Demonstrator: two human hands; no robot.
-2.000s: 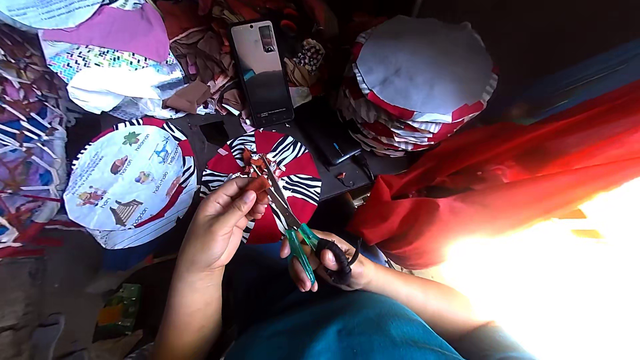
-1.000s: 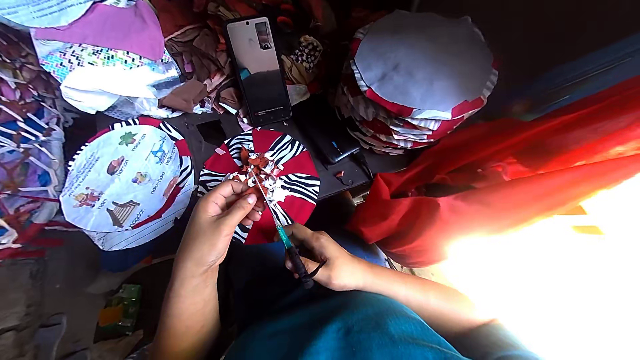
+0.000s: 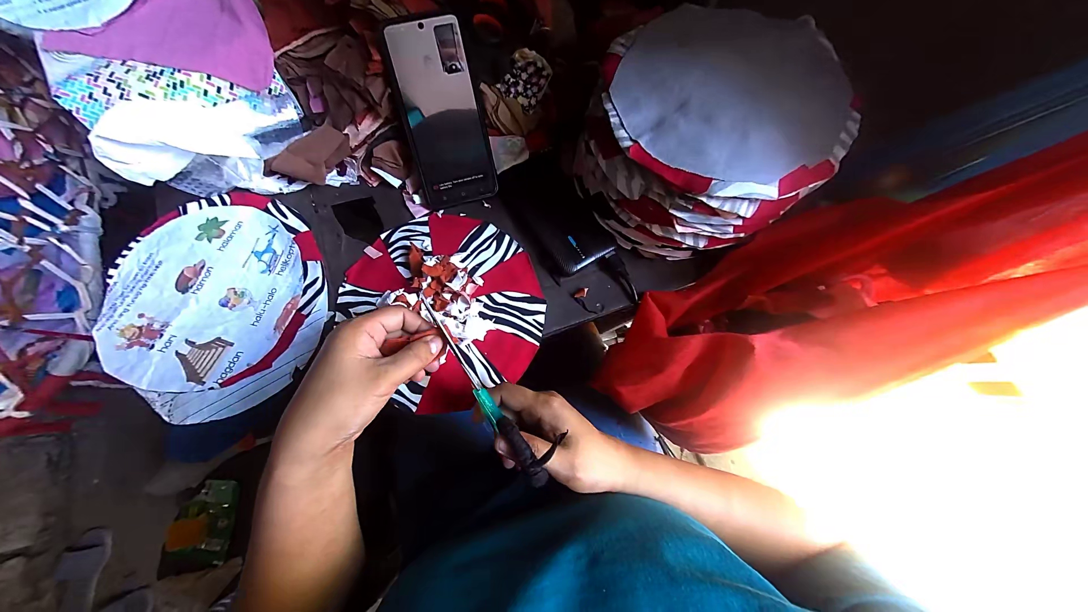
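Note:
My left hand [image 3: 382, 357] pinches a small piece of reddish-brown fabric [image 3: 399, 342] between thumb and fingers. My right hand [image 3: 561, 433] holds scissors [image 3: 489, 404] with green and black-wrapped handles; their blades look closed and point up-left, their tips beside my left fingers. Beneath lies a round patchwork fabric piece [image 3: 510, 276] with red and zebra-striped wedges. A heap of small red-brown and white scraps [image 3: 446, 285] rests on its middle. Left of it is a round stack [image 3: 212, 297] topped with a white sheet bearing printed pictures and words.
A smartphone [image 3: 438, 110] and a black power bank [image 3: 557, 221] with a cable lie on the dark table beyond. At the back right stands a pile of round fabric pieces [image 3: 731, 102]. Red cloth [image 3: 722, 357] hangs at right. Fabric scraps [image 3: 331, 85] and a bundle of cloths [image 3: 170, 76] fill the back left.
The scissors were spread open two seconds ago and now look closed. My right hand has turned, with its back more upward. My left hand still holds fabric in about the same place.

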